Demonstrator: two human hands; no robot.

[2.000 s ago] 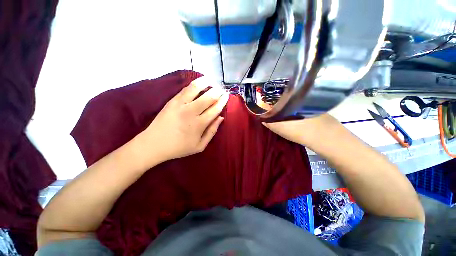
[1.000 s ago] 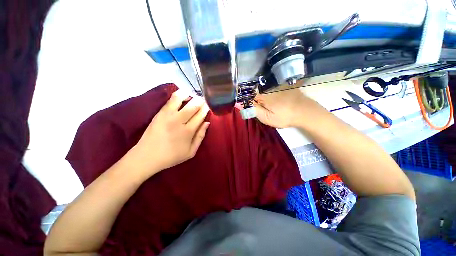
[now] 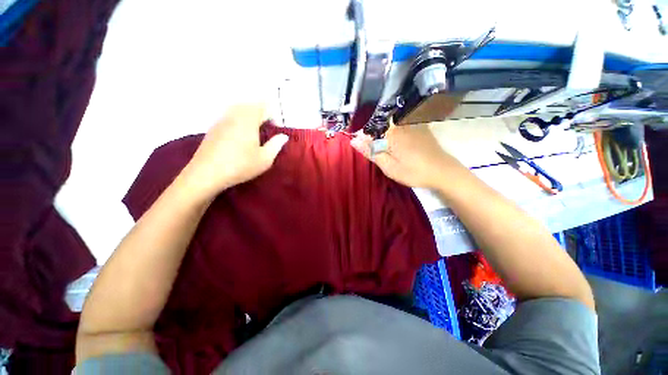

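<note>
A maroon garment piece (image 3: 293, 212) lies over the table edge and lap, its gathered top edge under the presser foot and needle area (image 3: 335, 123) of the white sewing machine (image 3: 505, 51). My left hand (image 3: 234, 150) rests on the cloth's upper left edge, thumb on top and pointing right; its fingertips are washed out by glare. My right hand (image 3: 406, 155) is at the cloth's edge just right of the needle, fingertips on the cloth, partly hidden by machine parts.
A maroon garment bundle (image 3: 44, 168) hangs at the left. Thread snips (image 3: 531, 170) and black-handled scissors (image 3: 535, 129) lie at the right, near an orange loop (image 3: 602, 170). Blue baskets (image 3: 615, 245) stand below the table; one near my lap holds scraps (image 3: 487, 304).
My left hand has moved left and up, away from the needle, exposing more of the gathered edge. The view has shifted, so the machine head looks different. My right hand stays beside the needle.
</note>
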